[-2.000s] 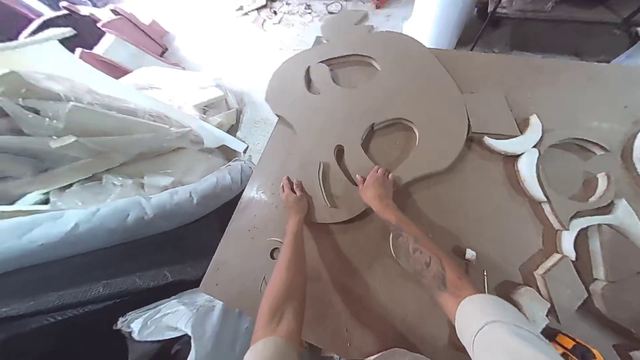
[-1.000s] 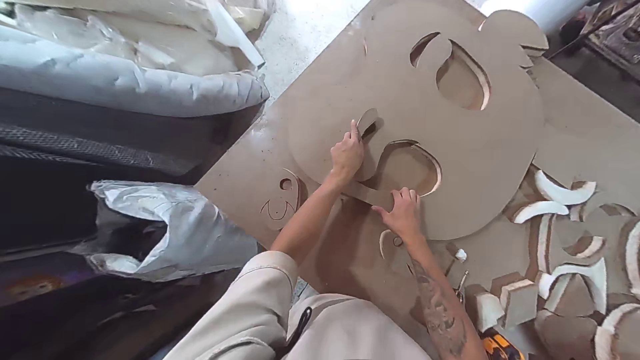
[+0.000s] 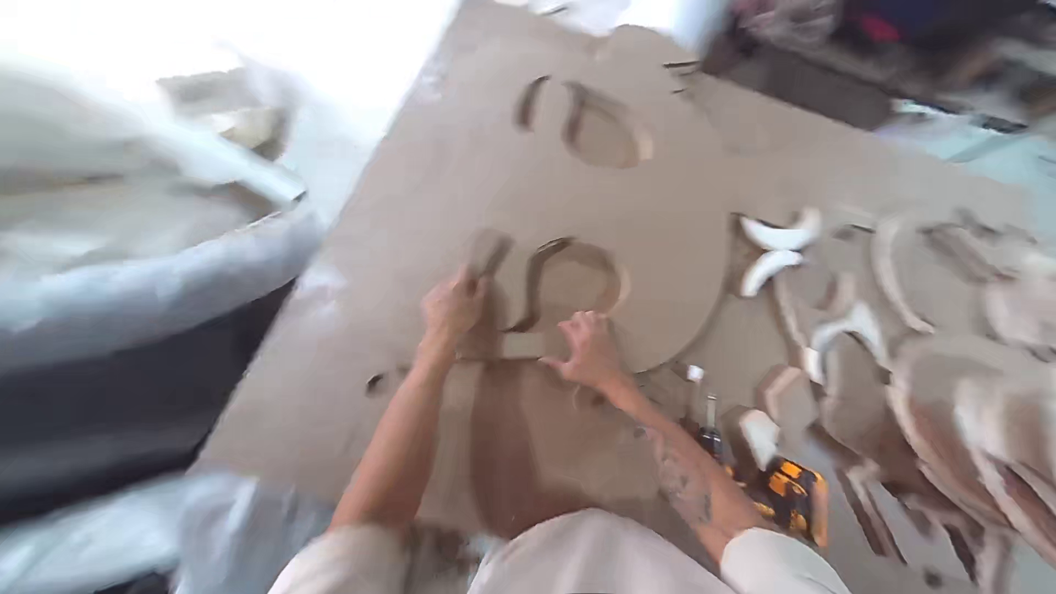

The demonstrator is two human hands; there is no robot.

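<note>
A large rounded brown board panel [image 3: 652, 214] with curved cut-out openings lies flat on the brown sheet of the table [image 3: 396, 214]. My left hand [image 3: 452, 304] grips a narrow curved part of the panel's lower left edge, beside a slot. Lower right of it, my right hand [image 3: 590, 351] rests on the panel's near edge, just below a large rounded opening, with its thumb apart from the fingers. Motion blur hides the exact finger contacts.
Pale crescent-shaped offcuts [image 3: 780, 235] and brown cut pieces [image 3: 949, 396] lie at the right. A yellow and black tool [image 3: 792, 499] and a screwdriver [image 3: 711, 429] are near my right forearm. A padded, pale-edged container [image 3: 157, 280] of scraps stands at the left.
Since two seconds ago, the panel has turned on the table. My hands have changed their places on its near edge, the right one now beneath the large opening. The view has swung about.
</note>
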